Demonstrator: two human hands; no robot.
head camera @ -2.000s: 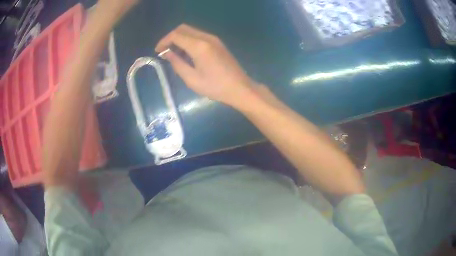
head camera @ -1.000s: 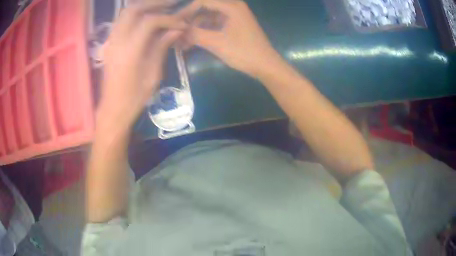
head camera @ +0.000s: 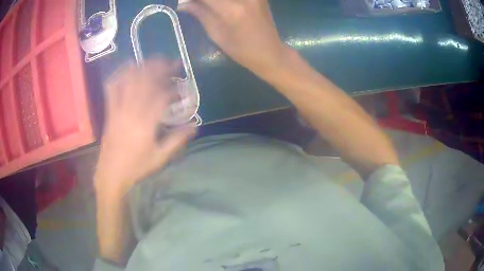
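A white oval housing (head camera: 187, 58) lies on the dark-green surface, its narrow end away from me and its round base towards me. My left hand (head camera: 140, 100) is blurred and lies over the left side of the round base; whether it grips the base cannot be told. The circuit area is mostly hidden behind the fingers. My right hand (head camera: 233, 29) is beyond and right of the loop's narrow end, near the top edge. A small white piece (head camera: 184, 2) shows at its fingertips, partly cut off by the picture's edge.
A second white housing (head camera: 99, 38) lies at the upper left, beside a pink ribbed crate (head camera: 50, 90). A shallow box (head camera: 392, 9) with small white pieces is at the upper right, with another container (head camera: 471, 18) in the corner. The green surface's near edge runs below the housing.
My left hand has moved from the loop's narrow end down to the round base. My right hand has come away from the left hand, uncovering the narrow end. The view has shifted.
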